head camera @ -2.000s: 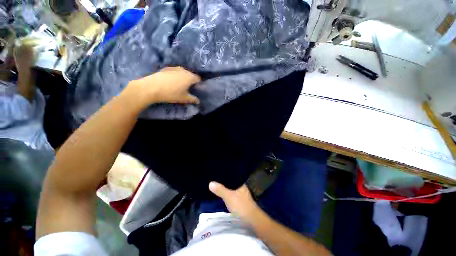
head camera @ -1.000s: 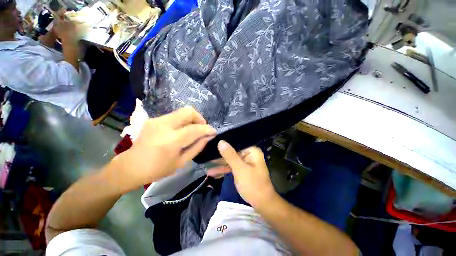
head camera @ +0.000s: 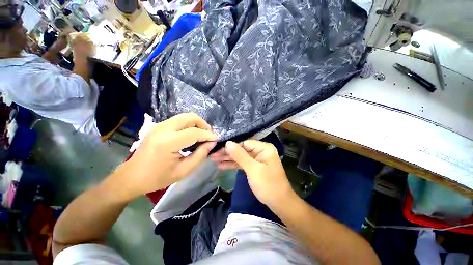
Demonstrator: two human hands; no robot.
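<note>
The grey garment shell fabric (head camera: 275, 67) with a pale leaf print lies bunched from the machine bed down toward me. Its dark facing (head camera: 290, 115) shows as a narrow band along the lower edge. My left hand (head camera: 174, 150) pinches the near end of this edge between thumb and fingers. My right hand (head camera: 259, 165) pinches the edge just beside it, thumb on top and fingers beneath. The fingertips of both hands nearly meet. The far end of the edge lies by the machine's needle area, where the fabric hides the detail.
Black snips (head camera: 414, 76) and a thin metal tool (head camera: 438, 67) lie on the machine bed (head camera: 384, 111), which has a wooden front edge. A red basket (head camera: 441, 221) is below right. Blue plastic (head camera: 174, 41) is behind the garment. Another person (head camera: 46, 85) sits at left.
The wide black facing has folded under to a narrow band. My left hand moved down to the edge's near end and my right hand rose to meet it; both now pinch it.
</note>
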